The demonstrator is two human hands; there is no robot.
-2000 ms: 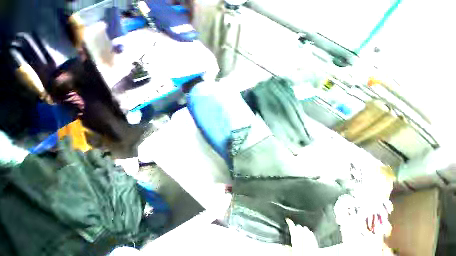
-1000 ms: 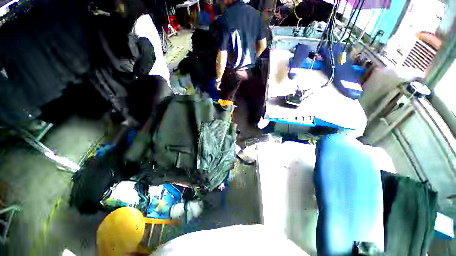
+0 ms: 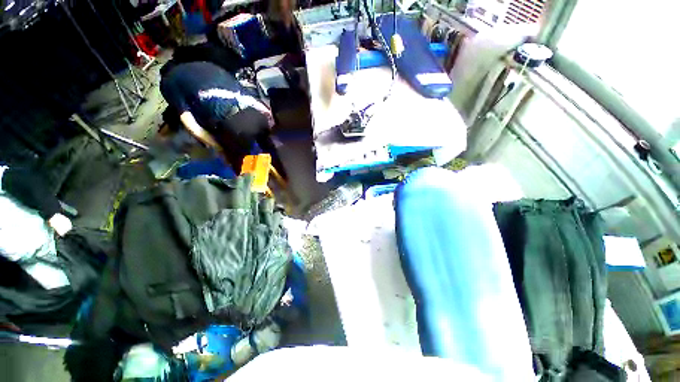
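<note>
The blue padded form stretches away from the bottom edge, right of centre, with no garment over the part that shows. A flat pile of dark grey-green garments lies along its right side. The white-covered table shows to the left of the form. A large heap of waiting dark garments stands at the left, with a crumpled, lighter grey-green piece on its right side. Neither my left hand nor my right hand is in view. A bright white shape, too overexposed to identify, fills the bottom centre.
Another white table ahead bears an iron and dark blue padded forms. A person in dark clothes bends over beyond the heap. Another person's white-clothed part is at the left edge. A ledge and window run along the right.
The view has swung round and down. The garment seen on the blue form two seconds ago no longer shows there. The person ahead has gone from standing to bending, and a white-clothed person now shows at left.
</note>
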